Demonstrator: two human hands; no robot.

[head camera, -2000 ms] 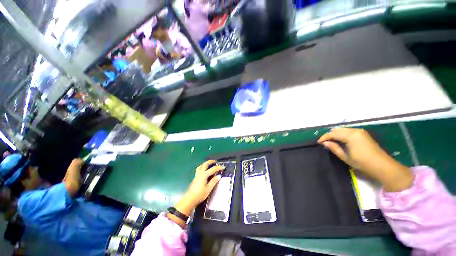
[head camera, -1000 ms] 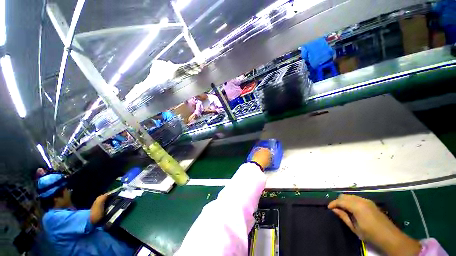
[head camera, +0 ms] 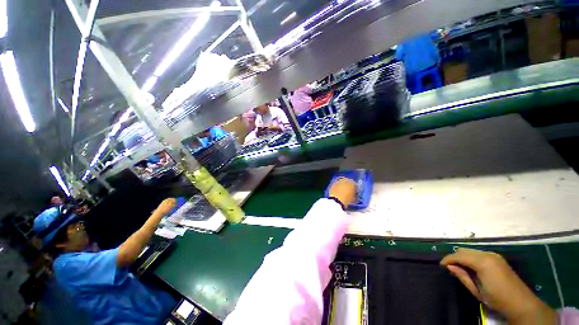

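Observation:
My left hand (head camera: 345,189) reaches into the small blue parts bin (head camera: 365,190) on the pale board; its fingertips are hidden inside. My right hand (head camera: 489,279) hovers over the right part of the black phone tray (head camera: 412,289), fingers curled together; whether it holds something small cannot be told. A phone housing (head camera: 348,305) with a dark camera end and yellow side strips lies in the tray beside my left sleeve. Another phone's yellow edge shows under my right hand. Tiny pale rings (head camera: 355,242) lie on the green surface behind the tray.
The pale board (head camera: 457,203) lies behind the tray. A yellow-green wrapped post (head camera: 216,193) stands left of the bin. A person in blue (head camera: 95,273) works at the left. A dark stack (head camera: 374,101) stands at the back.
My left hand has gone from a phone in the tray into the blue bin. My right hand stays over the tray. The view has tilted up.

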